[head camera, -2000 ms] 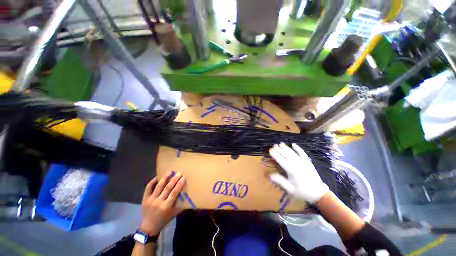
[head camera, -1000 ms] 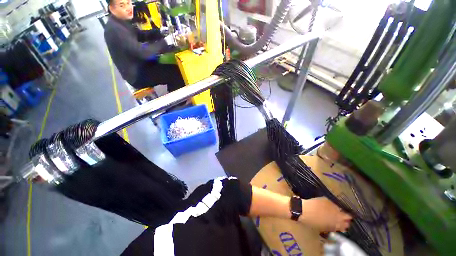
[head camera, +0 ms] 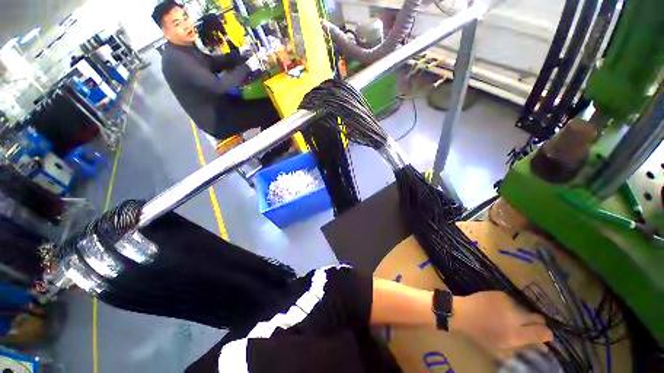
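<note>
A thick bundle of black cables runs from the metal rail across the cardboard cover, with a pale shiny tie around it. My left hand, bare with a dark wristband, lies at the bundle's near side at lower right. Its fingers meet the cables, but their grip is unclear. A blurred whitish shape, seemingly my gloved right hand, is cut off by the bottom edge beside it. Thin loose cables lie beyond the bundle.
The metal rail crosses at left, with more tied black cables hanging from it. A blue bin of white pieces stands on the floor. A person sits at a yellow machine. The green platen borders the right.
The view has swung left from the press towards the rail and aisle. My left hand has left the bare cardboard and is now at the cables. The gloved hand, earlier flat on the cables, is mostly cut off.
</note>
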